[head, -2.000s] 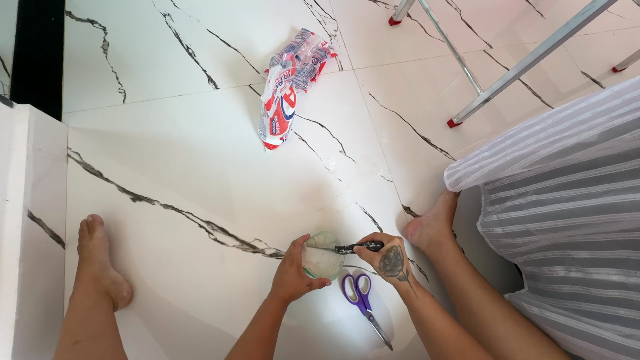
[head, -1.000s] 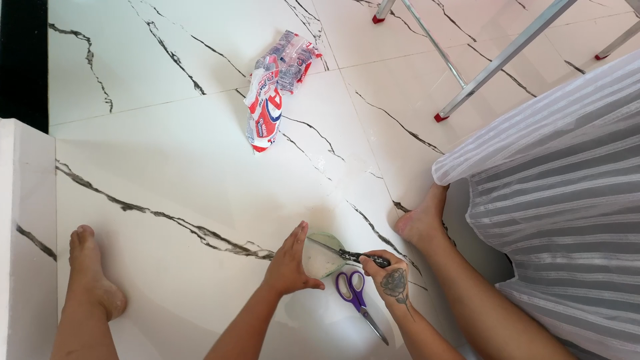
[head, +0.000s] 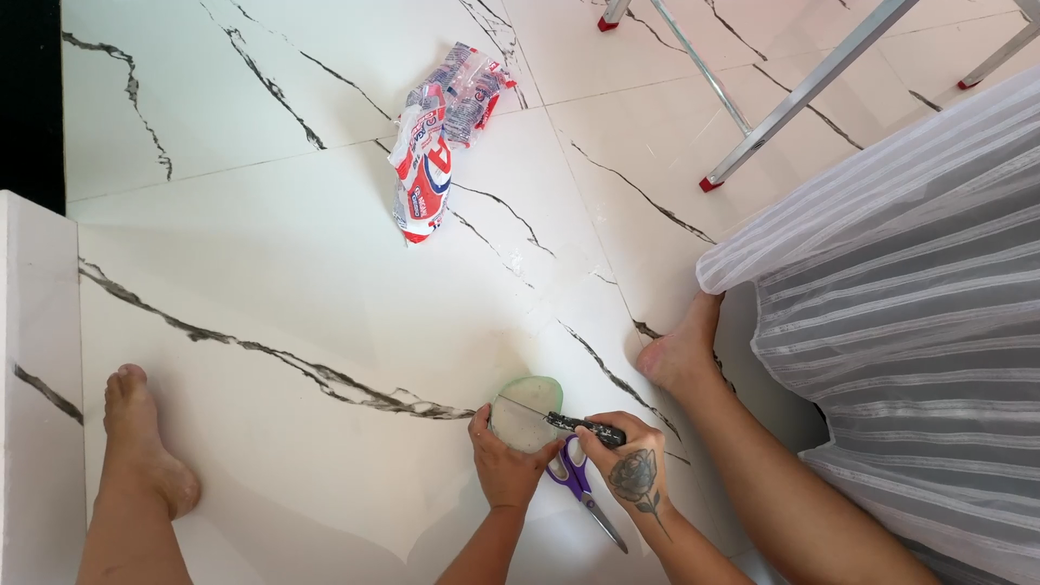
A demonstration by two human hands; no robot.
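Observation:
A pale green, translucent bowl point(head: 532, 392) stands on the tiled floor with a whitish substance inside. Its near and left sides are in the grip of my left hand point(head: 508, 463), thumb and fingers around the rim. My right hand point(head: 630, 455) holds a putty knife point(head: 585, 425) by its dark, white-smeared handle; the thin blade lies across the bowl, over the whitish substance. Purple-handled scissors point(head: 577, 479) rest on the floor between my hands, blades pointing toward the lower right, the loops close to the bowl and partly behind my left fingers.
An opened, crumpled plastic packet point(head: 426, 171) with red and blue print lies farther forward. A metal stand with red feet point(head: 800, 97) is at the upper right, above a sheer white curtain point(head: 910, 268). A white ledge point(head: 41, 390) borders the left. My bare feet flank the floor area.
My left hand, held flat with raised fingers beside the bowl one second ago, is now closed around its rim. My right hand keeps hold of the putty knife.

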